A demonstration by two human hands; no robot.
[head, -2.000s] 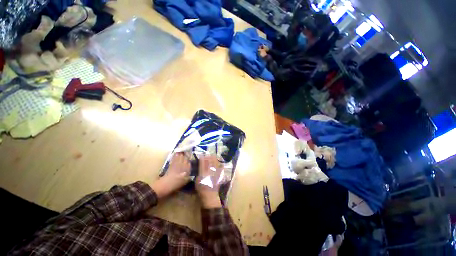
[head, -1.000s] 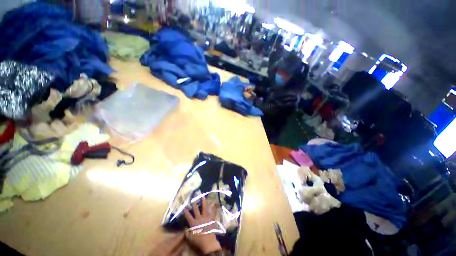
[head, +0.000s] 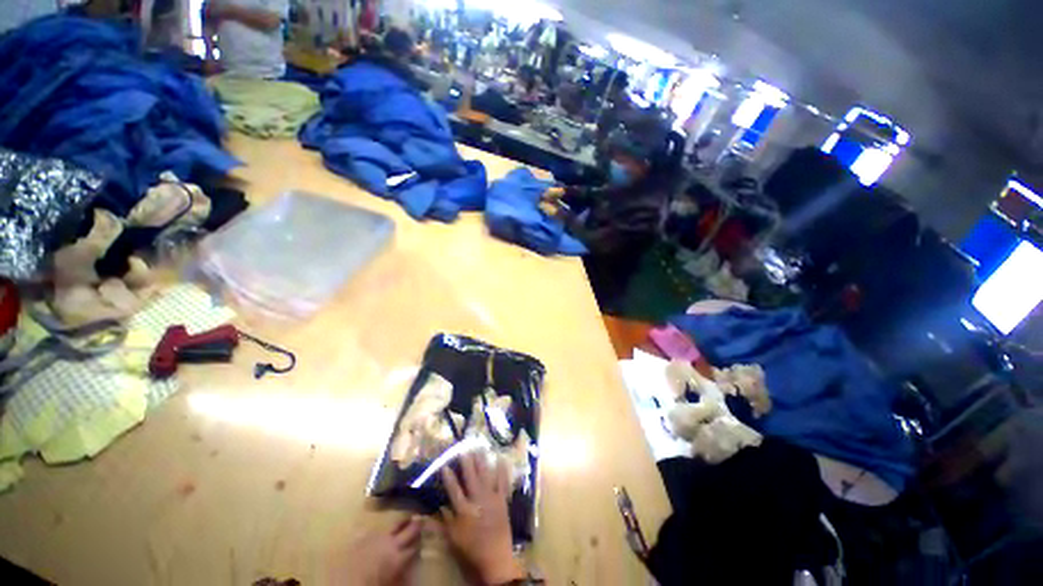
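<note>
A folded black garment with cream trim lies in a shiny clear polybag [head: 471, 389] on the pale wooden table. My right hand [head: 478, 512] lies spread on the lower part of the bag, palm down, over the cream trim. My left hand [head: 395, 552] is near the bag's lower left edge, blurred and partly cut off by the bottom of the picture; its fingers are partly bent. I cannot tell if it touches the bag.
Empty polybags [head: 300, 252], a red-and-black tool [head: 197, 349] and yellow papers [head: 86, 401] are on the left. Blue garments [head: 389, 132] are at the far side. Snips [head: 630, 521] lie at the right edge beside black garments [head: 743, 515]. A masked person [head: 629, 189] sits beyond.
My view has lifted and shows more of the far side. Both hands pressed on the bag two seconds ago; my left hand is now at its lower left, and my right remains on it.
</note>
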